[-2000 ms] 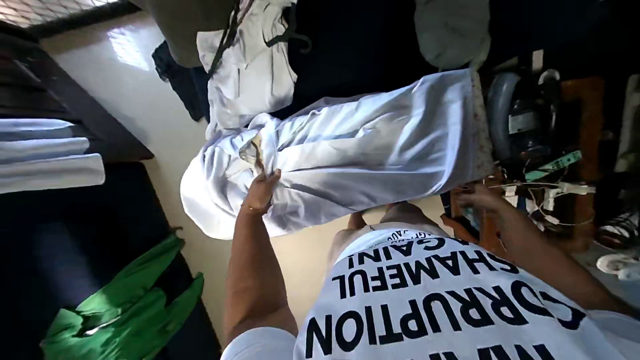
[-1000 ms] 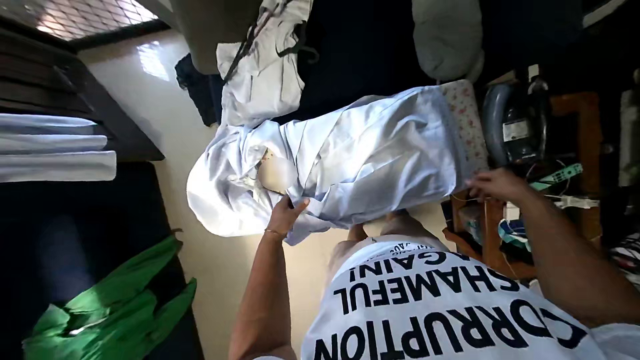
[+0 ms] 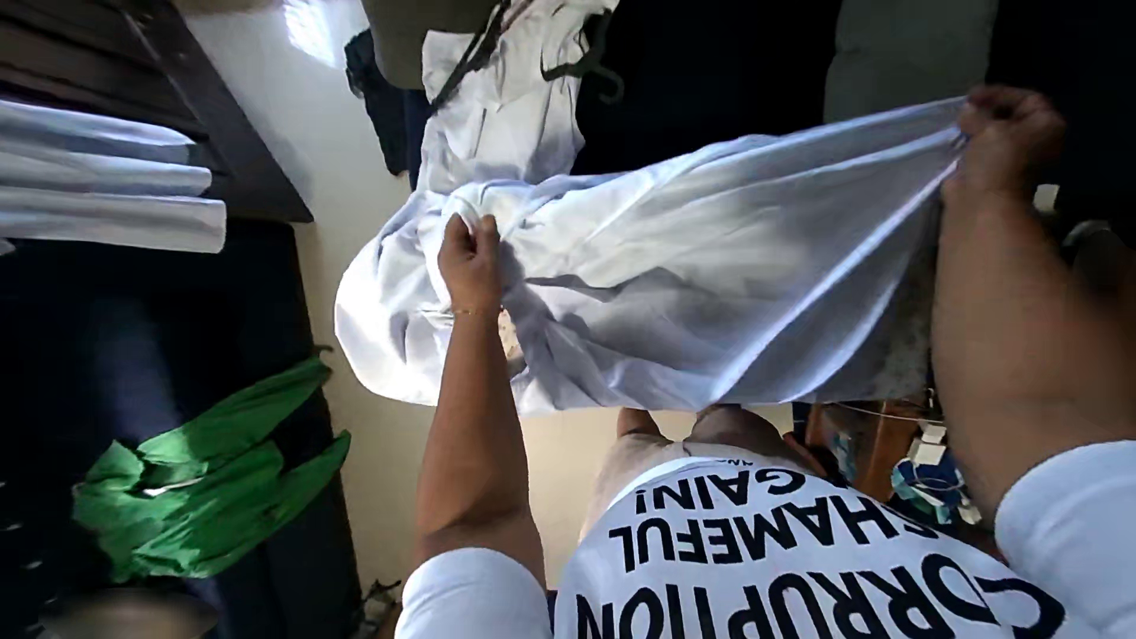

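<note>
A large white cloth garment (image 3: 674, 257) lies spread over a long padded board, whose patterned cover (image 3: 901, 355) shows at the right end. My left hand (image 3: 472, 262) pinches a bunched fold near the garment's left part. With its fingers closed on the far right corner, my right hand (image 3: 1007, 133) holds that edge up and stretched away from the board. Under my left wrist a small bit of the board's cover shows through a gap in the cloth.
Beyond the board lie a white garment (image 3: 506, 115) and a dark clothes hanger (image 3: 590, 67). Folded white cloths (image 3: 106, 182) are at the left, and a green garment (image 3: 213, 479) lies on a dark surface. Cords and small items (image 3: 932, 479) sit at the lower right.
My right hand has moved from the near right corner of the board to the far right, pulling the cloth's edge up. My left hand has shifted farther across the garment. The view has moved closer.
</note>
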